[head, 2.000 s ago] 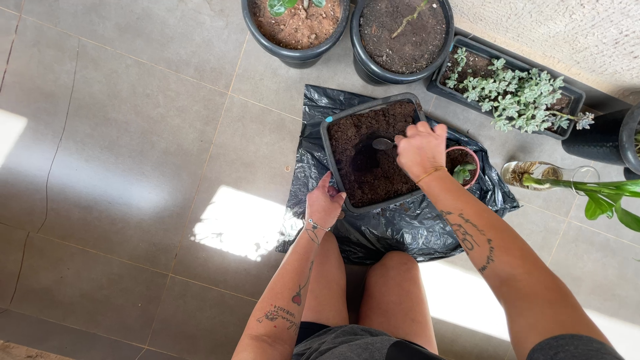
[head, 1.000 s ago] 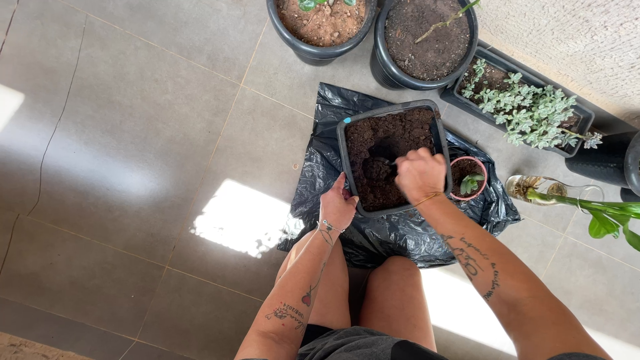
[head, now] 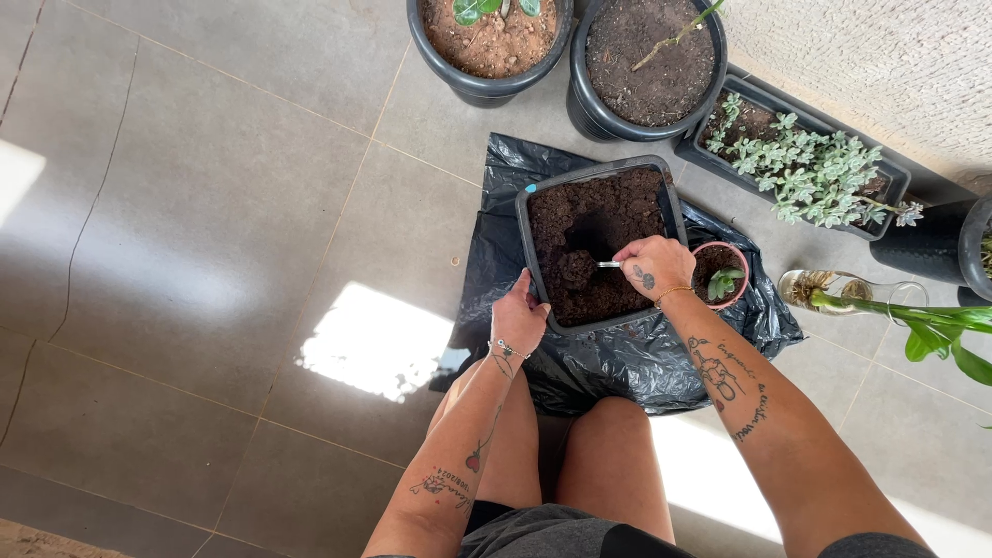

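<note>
A rectangular black plastic planter (head: 529, 232) holds dark soil (head: 635, 198) with a hollow near its middle. In my right hand (head: 657, 267) is a metal spoon (head: 608, 264), held by its handle over the soil; its bowl is hidden under a heaped clump of soil at the left of the hollow. My left hand (head: 519, 314) grips the planter's near left corner, fingers against the outer wall. Just right of the planter stands a small pink pot (head: 746, 275) with a green succulent (head: 724, 284). A black plastic bag (head: 612, 372) lies flat under both.
Beyond the planter stand two large round black pots (head: 488, 87) (head: 583, 93) with plants. A long black trough (head: 899, 190) of pale succulents runs along the textured wall (head: 868, 70). At the right, a glass bottle (head: 876, 293) with a rooted green plant lies on the tiled floor (head: 256, 194).
My right hand has moved the spoon within the planter, and a clump of soil now sits heaped on it. My left hand stays at the planter's edge.
</note>
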